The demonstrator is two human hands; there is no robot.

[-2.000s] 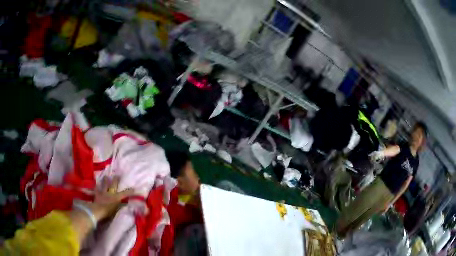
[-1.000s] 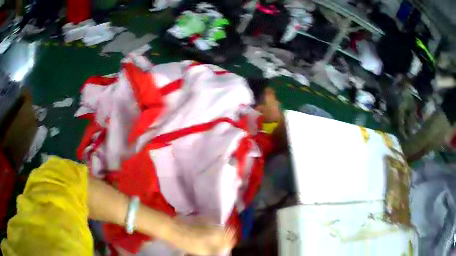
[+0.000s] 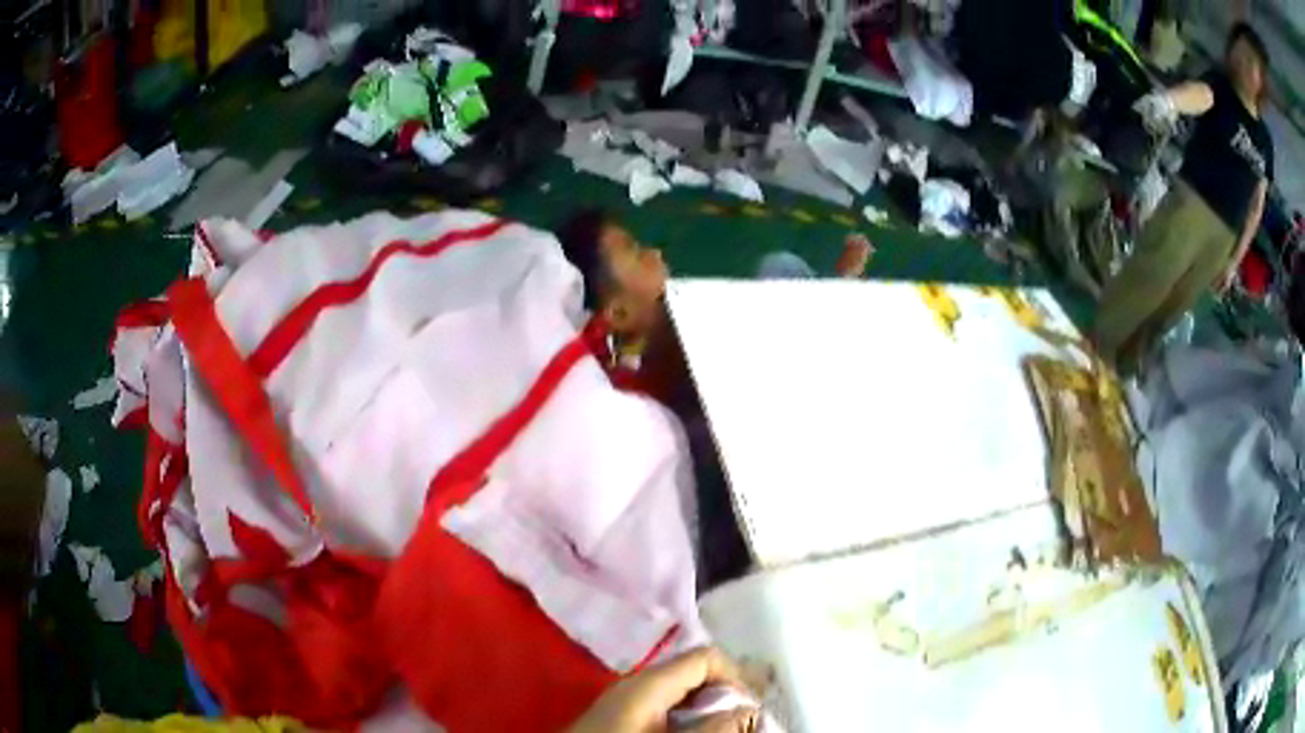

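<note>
A large heap of pale pinkish-white cloth with red strips and shiny red parts [image 3: 429, 372] fills the left and centre. My left hand [image 3: 673, 695] is at the bottom edge, partly cut off, beside the heap's lower right corner. Its fingers are closed on a small pale fold of cloth; the grip is only partly visible. My yellow sleeve [image 3: 186, 725] shows at the bottom left. My right hand is not in view.
The worn white table [image 3: 873, 415] with brown tape [image 3: 1095, 458] is right of the heap. A person's head [image 3: 616, 279] is close behind the heap. Another person [image 3: 1195, 201] stands at the right. Grey fabric [image 3: 1238, 487] lies beside the table; scraps litter the green floor.
The view has swung over the table. The cloth heap has spread and shifted, showing more pale side. My left forearm has dropped mostly out of the picture, with the hand at the bottom near the table.
</note>
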